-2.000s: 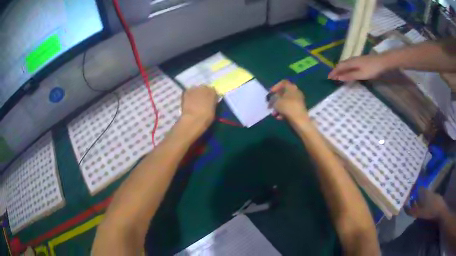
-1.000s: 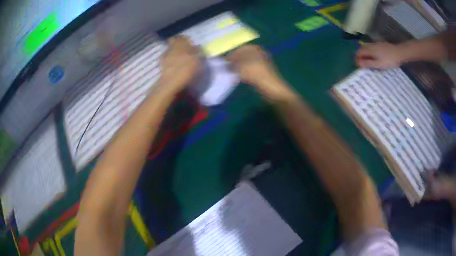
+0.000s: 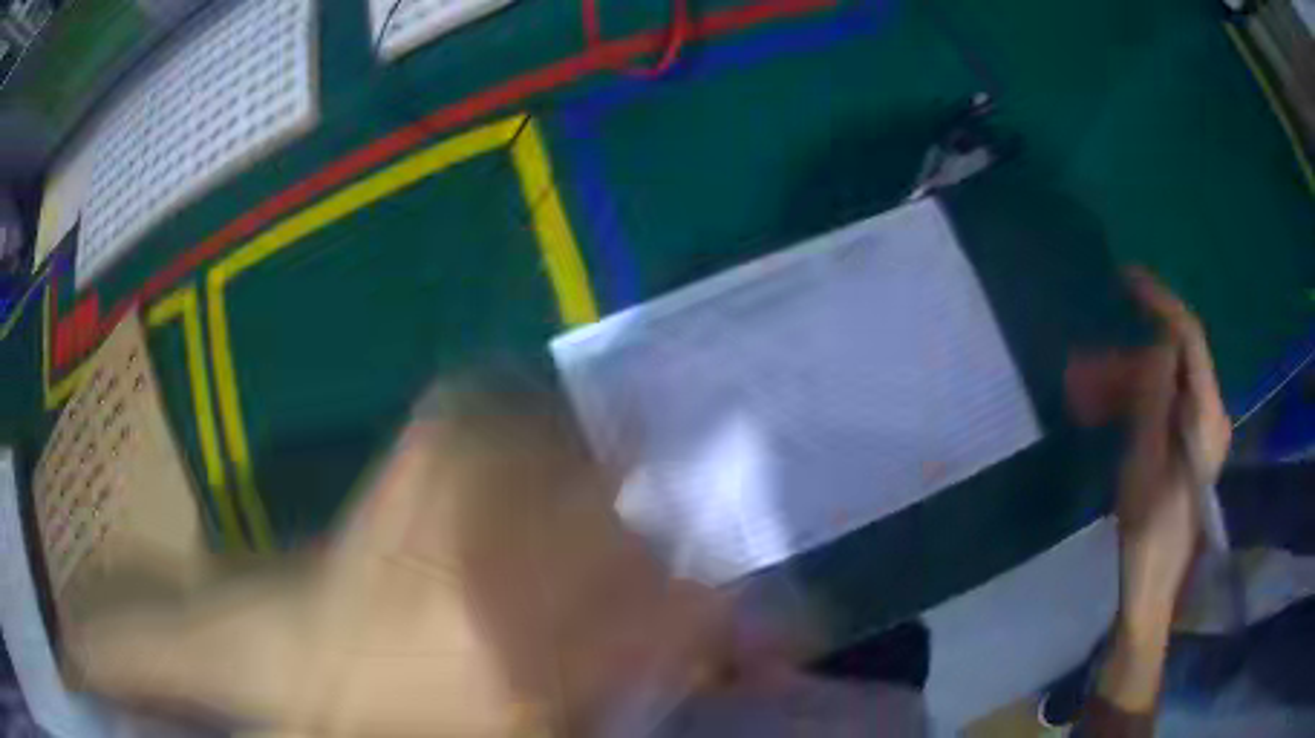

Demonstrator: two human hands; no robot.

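A white printed form (image 3: 822,375) lies on the green mat in front of me, with a bright glare on its lower left. My left hand (image 3: 505,505) is a large blurred shape over the form's lower left edge; its fingers and anything in them cannot be made out. My right hand (image 3: 1161,404) is to the right of the form, off the paper. It holds a thin greyish stick, apparently a pen (image 3: 1209,498), pointing downward. Small silver clips (image 3: 959,156) lie at the form's upper right corner.
A white tray of small parts (image 3: 202,130) is at the upper left, with part of another tray (image 3: 433,15) beside it. A tan board (image 3: 108,447) is at the far left. Red, yellow and blue tape lines cross the mat. A red cable (image 3: 663,51) loops at the top.
The view has swung down and left, bringing the form to the centre. My hands have left the small white slips, which are out of view. The other person's hands no longer show clearly.
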